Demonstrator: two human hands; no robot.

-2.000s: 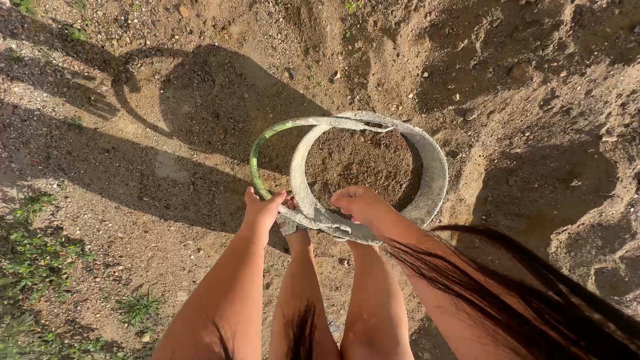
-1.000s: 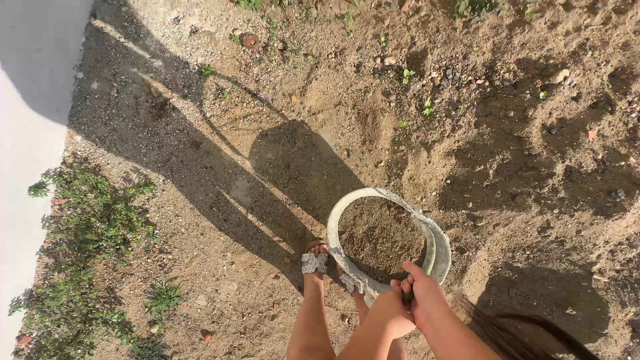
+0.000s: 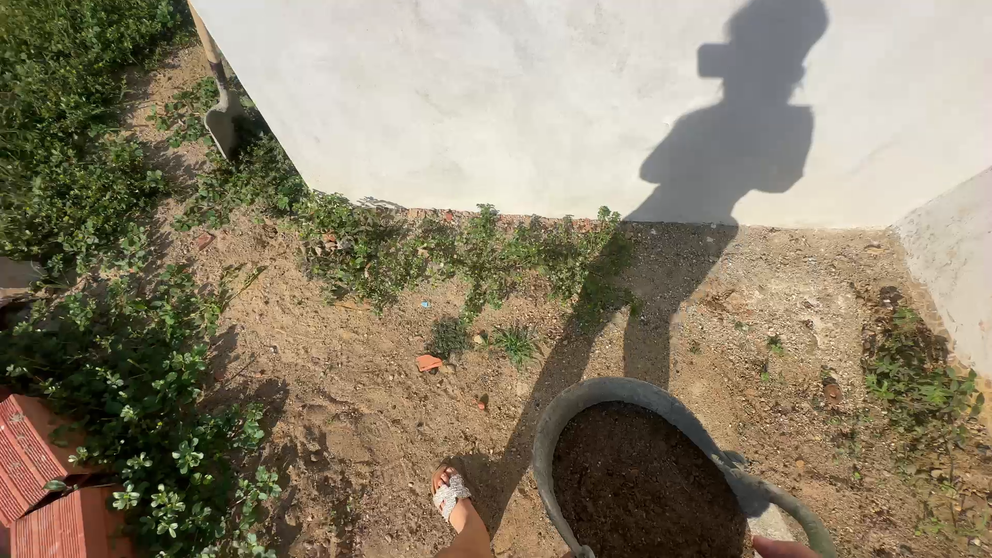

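Note:
A round bucket [image 3: 546, 457] with a pale, crusted rim is at the lower right, tilted a little and filled with dark soil [image 3: 643, 480]. Its curved handle [image 3: 798, 508] arches off the right side of the rim. At the bottom edge, part of my right hand [image 3: 779, 549] shows beside the rim below the handle; its grip is mostly cut off. Of my left hand only a fingertip-sized bit [image 3: 577, 552] appears at the rim's lower left, so its hold is hidden.
A pale wall [image 3: 465, 108] bearing my shadow stands ahead, with another wall [image 3: 957, 256] at right. A shovel [image 3: 223, 116] leans at the wall's left corner. Red hollow bricks [image 3: 70, 527] lie lower left among weeds [image 3: 170, 395]. My sandalled foot [image 3: 453, 496] is left of the bucket.
The view has swung strongly toward the wall. Both hands gripped the bucket at its near side a second ago; now they are mostly out of frame, with the handle out to the right.

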